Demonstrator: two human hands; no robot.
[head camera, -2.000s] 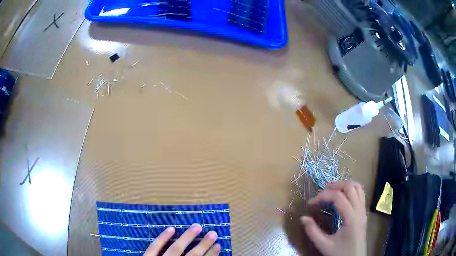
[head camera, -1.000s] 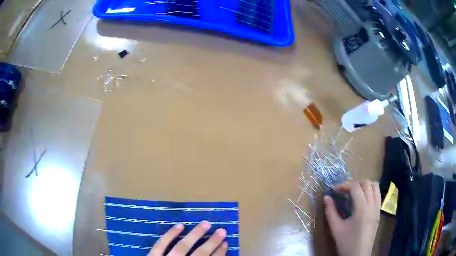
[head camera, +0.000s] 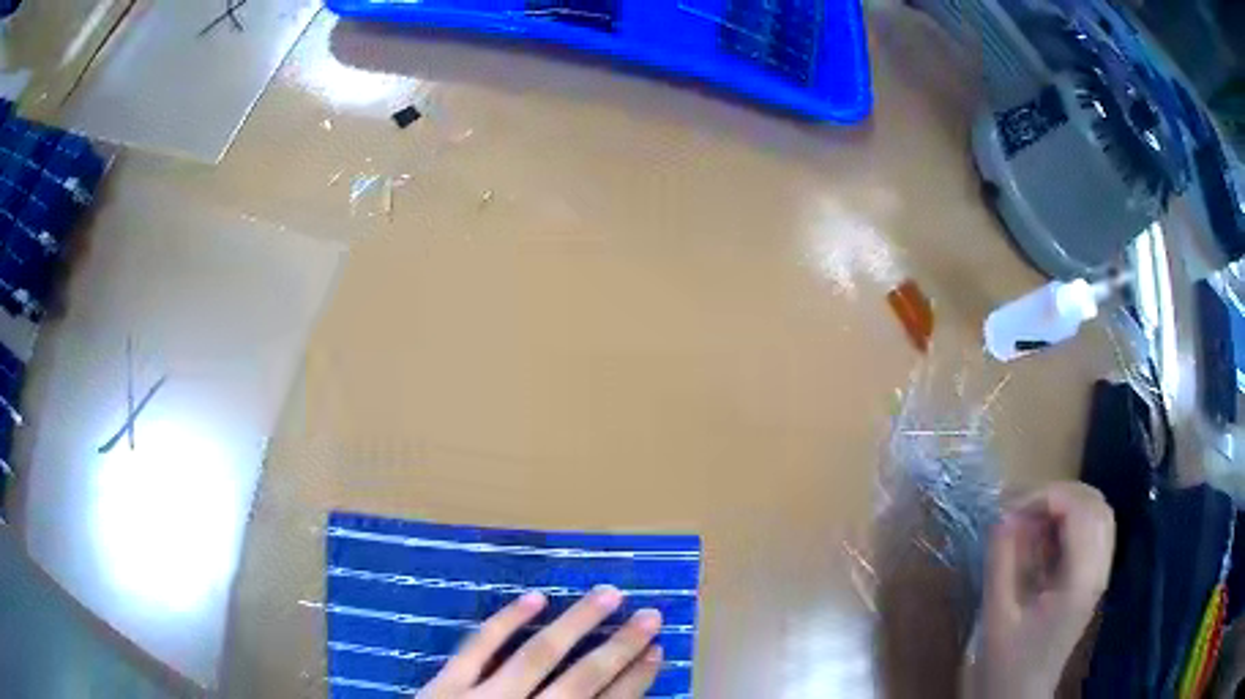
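A blue solar cell block (head camera: 410, 601) with silvery lines lies flat at the bottom centre, its lower part cut off by the picture's edge. My left hand (head camera: 560, 653) rests on its lower right part, fingers slightly spread. My right hand (head camera: 1049, 580) is at the lower right, beside the loose pile of thin ribbon wires (head camera: 942, 464). Its fingers are curled and blurred, and I cannot tell whether it holds something. An orange-brown piece (head camera: 911, 316) and a white flux bottle (head camera: 1040, 321) lie above the pile.
A blue tray (head camera: 642, 48) with dark strips is at the top. Clear sheets (head camera: 178, 341) and dark-blue cell stacks (head camera: 34, 205) lie at left. Wire offcuts (head camera: 371, 194) and a tiny dark square (head camera: 406, 118) lie upper left. A grey machine (head camera: 1058, 191) and black holder (head camera: 1126, 546) stand at right.
The view has shifted left, so more cell stacks show. My right hand has moved from the lower end of the wire pile to its right side. My left hand stays on the block.
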